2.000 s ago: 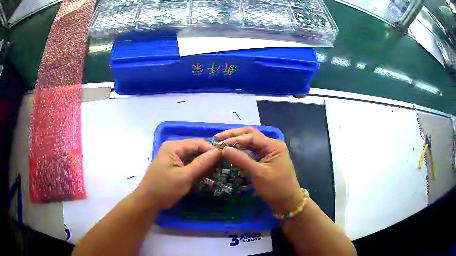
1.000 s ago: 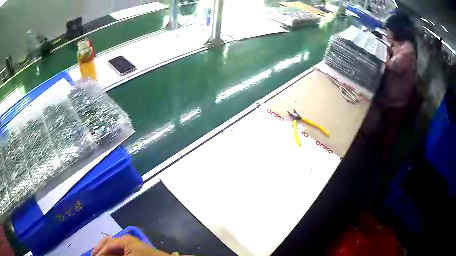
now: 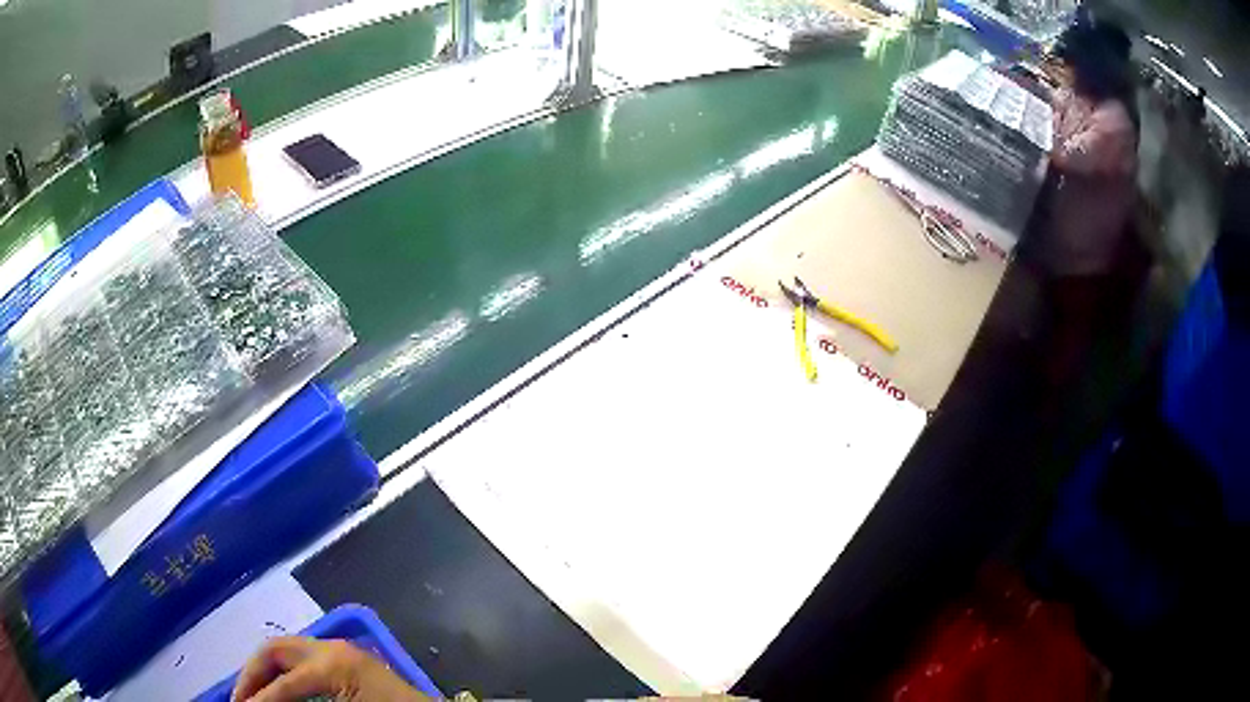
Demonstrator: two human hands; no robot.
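Observation:
The shallow blue tray (image 3: 370,627) is at the bottom left, cut off by the lower edge. My right hand (image 3: 309,672) is over it with bent fingers, partly cut off; what its fingertips hold cannot be seen. My left hand is out of the picture. The clear compartment tray (image 3: 165,357), its pockets full of small boards, rests tilted on the long blue bin (image 3: 206,549) at the left. A white sheet (image 3: 137,507) sticks out between them.
A black mat (image 3: 459,590) and white sheet (image 3: 685,480) lie right of the tray. Yellow-handled pliers (image 3: 823,316) and a silver hand tool (image 3: 939,231) lie beyond, near stacked clear trays (image 3: 966,130). A person (image 3: 1093,151) is at the far right. A green belt (image 3: 548,247) runs behind.
The view has swung to the right, so my left hand and the pink bubble wrap have left the picture. My right hand stays over the blue tray.

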